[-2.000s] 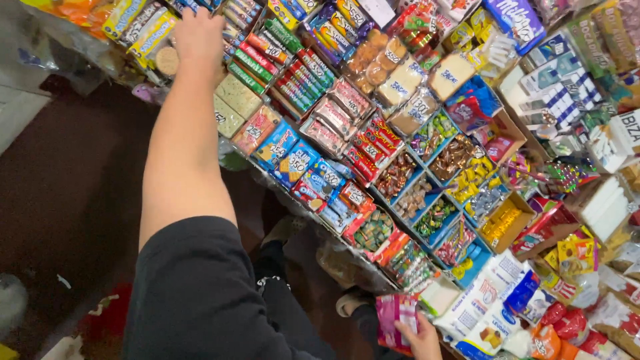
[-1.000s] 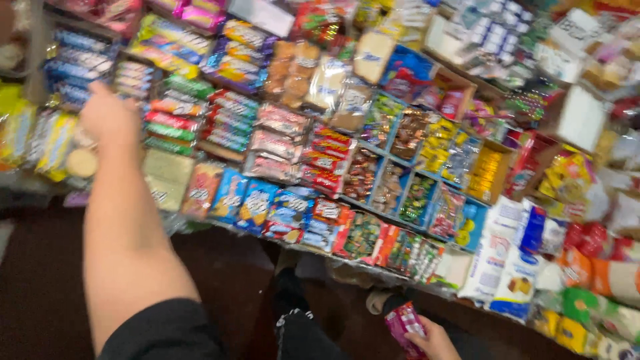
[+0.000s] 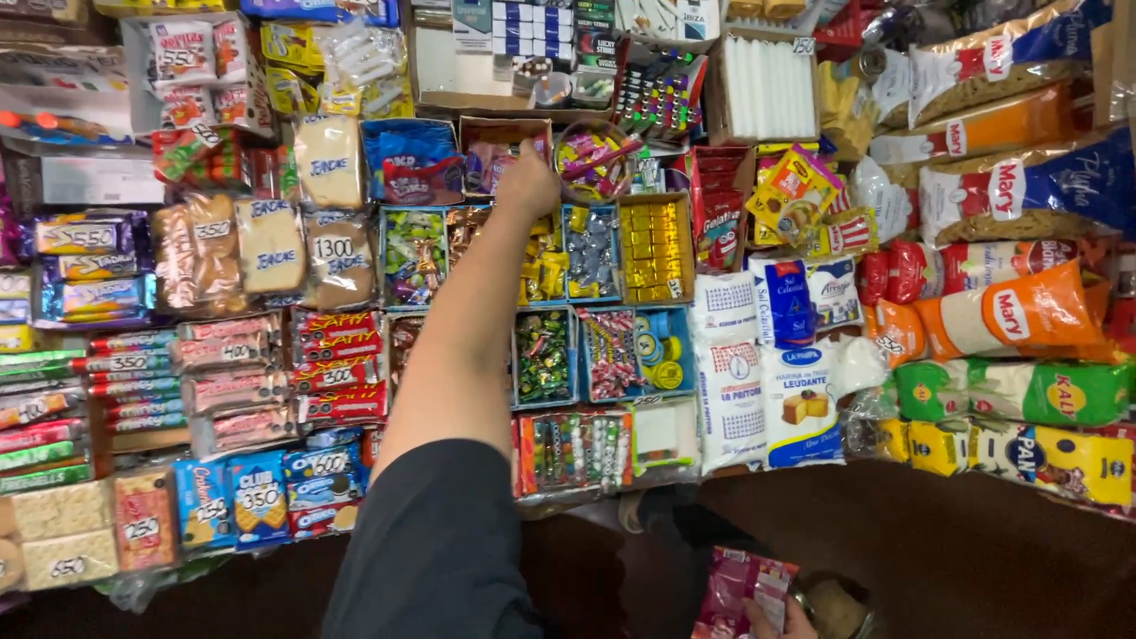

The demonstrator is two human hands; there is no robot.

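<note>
My left hand is at a small open cardboard box of pink and purple packets, at the top middle of the view. Its fingertips are partly hidden, so whether it grips a packet cannot be told. Beside that box, on the left, are blue and red candy bags, and on the right a round tub of colourful wrapped sweets. Low in the view, my right hand holds a pink and purple flat packet by its lower right part, below the stall's front edge.
Blue-lined trays of wrapped candies lie under my left forearm. White flour bags and pasta bags are stacked to the right. Biscuit packs line the front edge at left. A box of white candles stands at the back.
My left hand has moved from the chocolate and wafer bars at the left to the box of pink packets. My right hand keeps its packet. The view has turned and shifted right.
</note>
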